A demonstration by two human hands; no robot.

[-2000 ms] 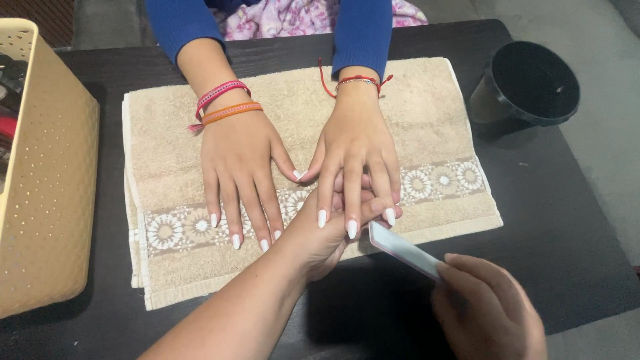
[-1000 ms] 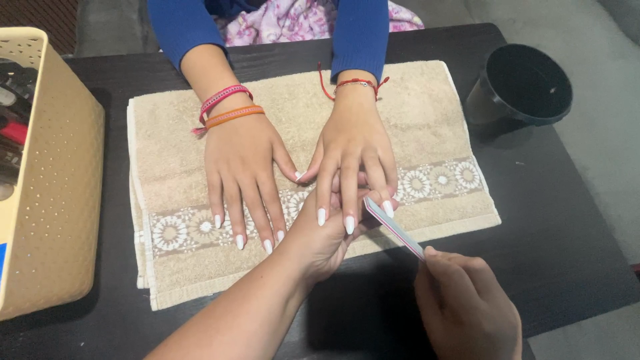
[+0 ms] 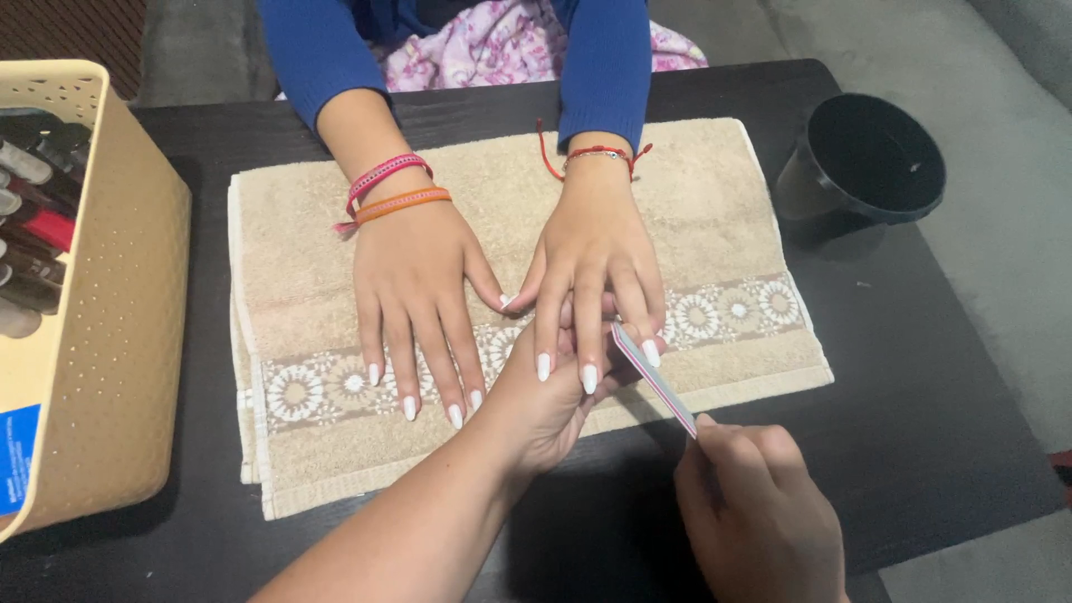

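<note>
My left hand (image 3: 548, 394) lies palm up under the fingers of another person's hand (image 3: 595, 243), partly hidden by them, and holds them from below. In my right hand (image 3: 758, 502) is a nail file (image 3: 657, 381), its tip beside the white-nailed fingers of that same hand. The person's other hand (image 3: 419, 285) rests flat with fingers spread on a folded beige towel (image 3: 670, 193) with a flower-patterned band. Its nails are also white, and pink and orange bracelets circle the wrist. A red string bracelet (image 3: 596, 153) is on the nearer-held wrist.
A beige plastic basket (image 3: 126, 293) holding several bottles (image 3: 33, 222) stands at the left. On the dark table (image 3: 921, 377), a black bucket-like container (image 3: 867, 159) stands right of the towel. The person's blue sleeves (image 3: 607, 67) reach in from the far edge.
The nail file has turned from showing its broad face to showing more of its edge, and my right hand has shifted slightly left since the earliest frame. The person's hands stay on the towel and my left hand.
</note>
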